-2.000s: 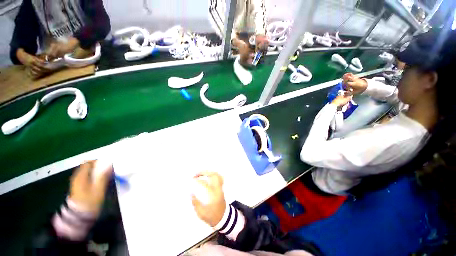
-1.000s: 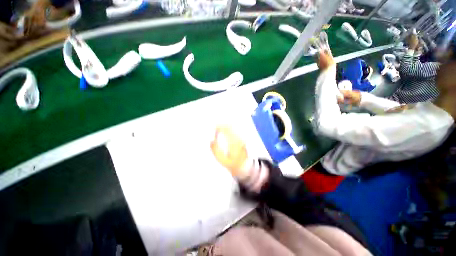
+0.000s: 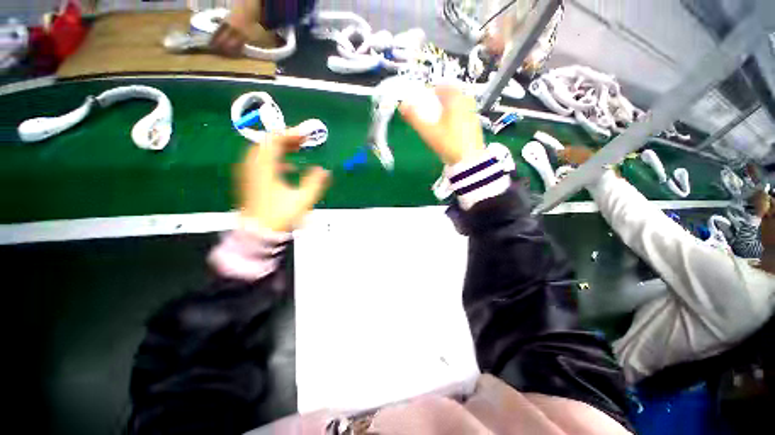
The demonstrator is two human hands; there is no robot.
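Note:
My right hand (image 3: 449, 127) is over the green belt, blurred, with its fingers on the wide end of a white neck fan half (image 3: 382, 123). The part's narrow end points down toward me. A blue battery (image 3: 355, 160) is just left of that narrow end; its wires cannot be made out. My left hand (image 3: 276, 191) is at the belt's near edge, thumb and fingers apart, holding nothing visible. Just beyond its fingertips lies another white neck fan part (image 3: 313, 132) with a blue battery (image 3: 248, 120).
The white work sheet (image 3: 382, 314) lies on the dark bench below my hands. The green belt (image 3: 76, 187) carries more white parts (image 3: 153, 132). A metal post (image 3: 586, 174) slants at the right. A person's pale sleeve (image 3: 646, 225) reaches toward the belt. Another hand (image 3: 231, 38) works across it.
My right hand has moved from above the sheet to a part on the belt. My left hand has come into view at the belt's edge. The view has turned left; the blue dispenser no longer shows.

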